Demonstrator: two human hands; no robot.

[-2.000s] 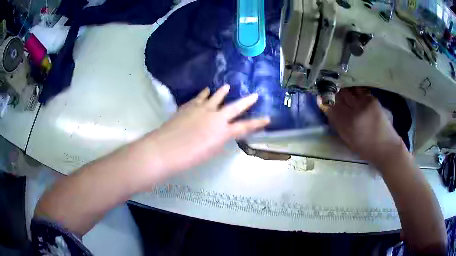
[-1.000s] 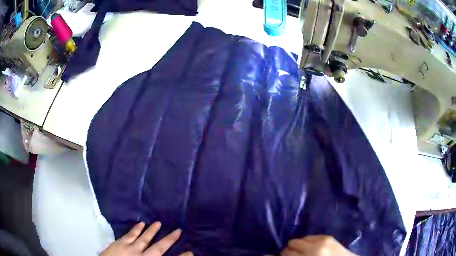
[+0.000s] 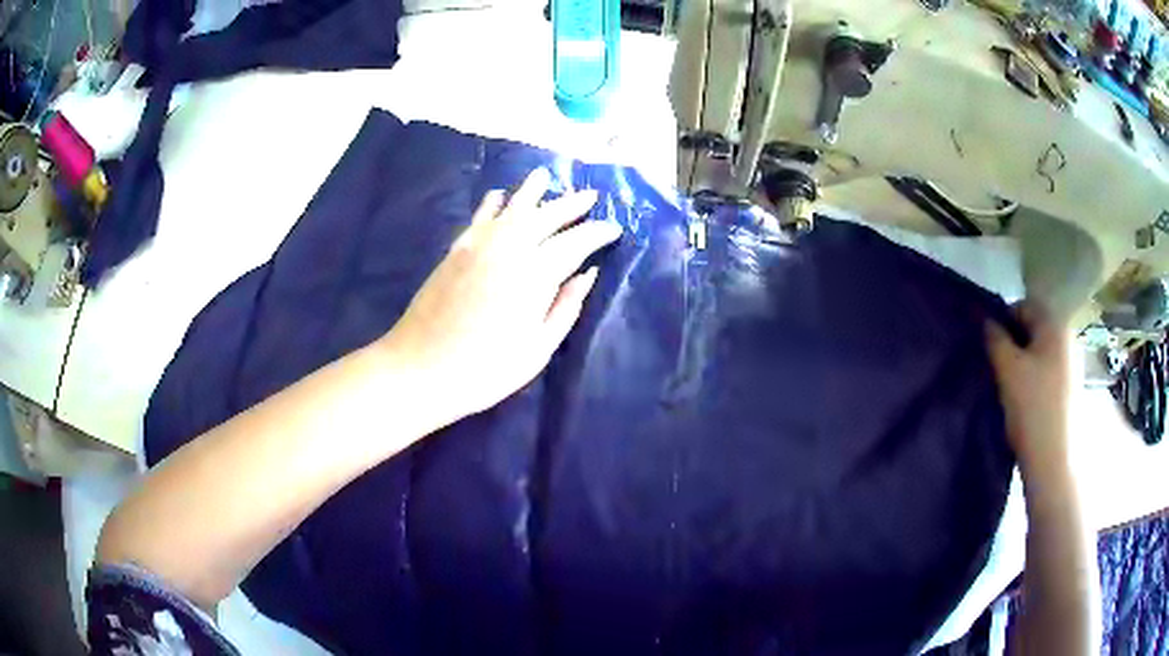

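The shiny navy quilted panel (image 3: 769, 474) lies across the machine table, its top edge at the presser foot (image 3: 696, 235). White backing shows along its lower edges. My left hand (image 3: 506, 276) rests on the panel left of the foot, fingers spread, holding nothing. My right hand (image 3: 1032, 365) is at the panel's right edge, under the machine arm, with the navy cloth pinched between thumb and fingers. The needle is too small to make out clearly.
The machine head (image 3: 731, 90) stands above the foot, with a turquoise attachment (image 3: 586, 58) left of it. Navy strips (image 3: 282, 39) lie upper left, beside a pink thread spool (image 3: 67, 147). Tweezers (image 3: 942, 205) lie behind the panel. Ribbed blue cloth (image 3: 1135, 583) shows lower right.
Since one second ago, my left hand has moved from the panel's near edge up beside the foot. My right hand has moved to the panel's right edge, which is now spread further right.
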